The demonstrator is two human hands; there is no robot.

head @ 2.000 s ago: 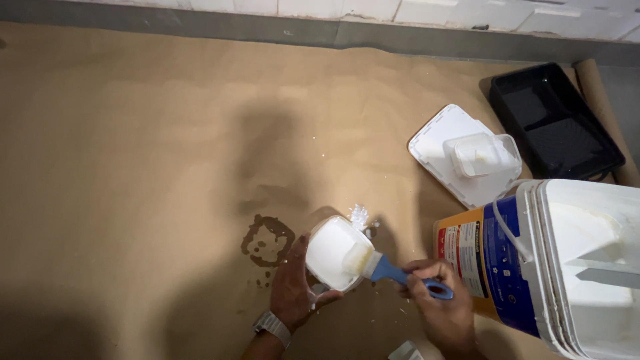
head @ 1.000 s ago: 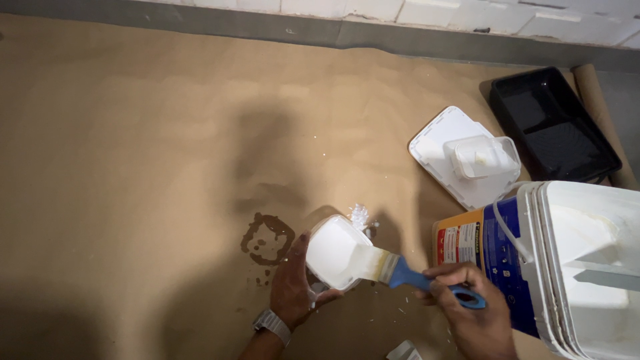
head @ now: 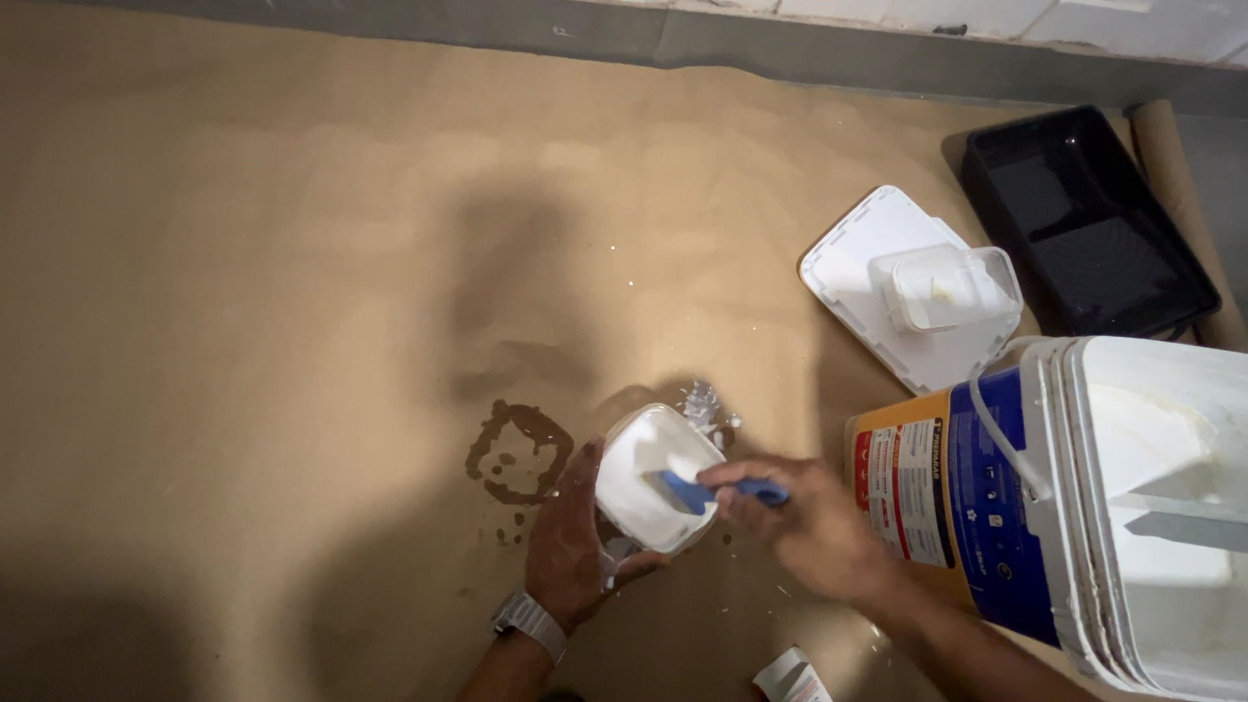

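Observation:
My left hand (head: 575,541), with a metal-banded watch at its wrist, grips a small clear plastic container (head: 655,478) of white paint from its left and lower side. A paintbrush with a blue handle (head: 746,490) is in my right hand (head: 799,522), held over the container's right half. The bristles are largely hidden behind the brush's own body and sit at or in the white paint; how deep I cannot tell.
Brown paper covers the surface, with a wet ring mark (head: 520,453) and white splatter (head: 702,405). At right stand a large open paint bucket (head: 951,497), a white lid (head: 858,263) bearing a clear plastic tub (head: 936,288), and a black paint tray (head: 1092,224). A paper roll (head: 1170,185) lies behind.
My right hand has moved the brush left and over the container; one second ago its bristles were at the container's right rim. My left hand still holds the container in about the same place.

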